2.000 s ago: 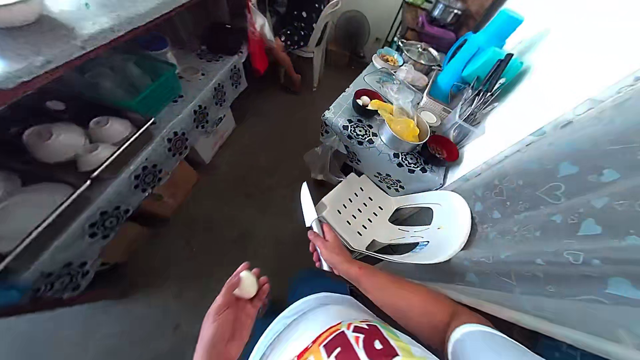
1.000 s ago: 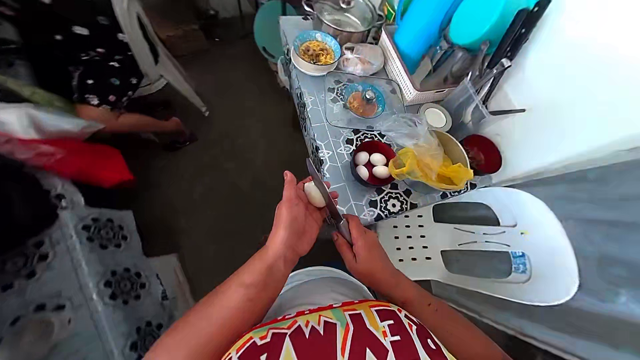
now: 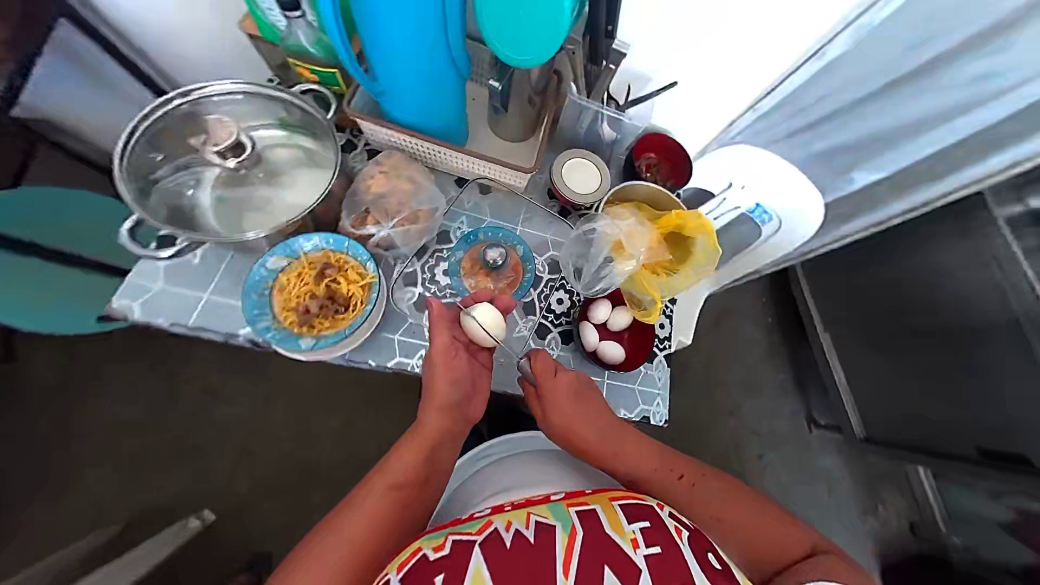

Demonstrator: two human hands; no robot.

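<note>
My left hand (image 3: 459, 366) cradles a white peeled egg (image 3: 483, 324) on its fingers, above the near edge of the table. My right hand (image 3: 569, 402) grips the handle of a knife (image 3: 497, 340), whose thin blade lies edge-on across the egg; how deep it sits in the egg I cannot tell. Just to the right, several white eggs (image 3: 610, 352) rest in a dark red bowl (image 3: 639, 345). Beyond my left hand, a blue-rimmed dish (image 3: 526, 258) shows through a glass lid (image 3: 410, 276) with a round knob.
A blue bowl of noodles (image 3: 323, 292) stands left, before a lidded steel pot (image 3: 227, 162) and a tied plastic bag of food (image 3: 392, 203). Behind are a blue pitcher (image 3: 414, 73) and a white basket (image 3: 455, 150). Yellow plastic (image 3: 678, 252) covers a pot beside a white plastic chair (image 3: 788, 191).
The view has swung to the table and come closer. My hands, apart two seconds ago, are together, with the knife at the egg.
</note>
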